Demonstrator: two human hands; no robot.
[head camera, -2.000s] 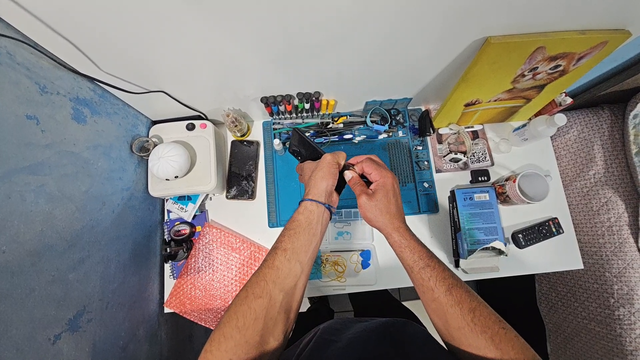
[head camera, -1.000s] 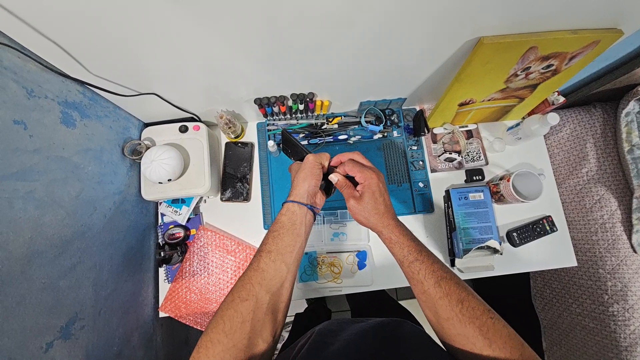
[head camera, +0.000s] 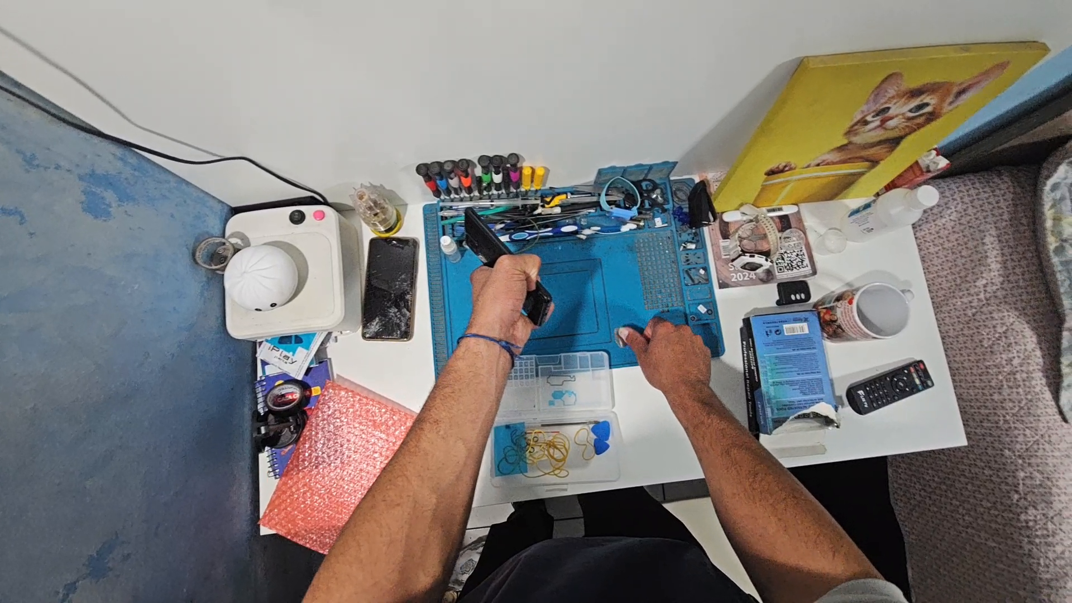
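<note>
My left hand (head camera: 501, 297) grips a black phone (head camera: 484, 237), tilted above the left part of a blue silicone repair mat (head camera: 569, 293). Over the mat's lower right edge is my right hand (head camera: 670, 347), its fingers curled; a small pale thing (head camera: 621, 337) shows at its thumb tip, and whether it is held I cannot tell. Tweezers, spudgers and other slim tools (head camera: 569, 229) lie along the top of the mat, below a row of small screwdrivers (head camera: 481, 174). An open clear plastic case (head camera: 615, 456) with yellow cords and blue picks sits between my forearms.
Left of the mat are a second phone (head camera: 390, 289) with a cracked screen, a white appliance (head camera: 339, 276) and red bubble wrap (head camera: 347, 465). On the right stand a blue box (head camera: 794, 360), a mug (head camera: 871, 311), a remote control (head camera: 889, 387) and a leaning cat picture (head camera: 888, 126).
My right hand has moved away from the phone, to the right and down to the mat's edge. My left hand still holds the phone.
</note>
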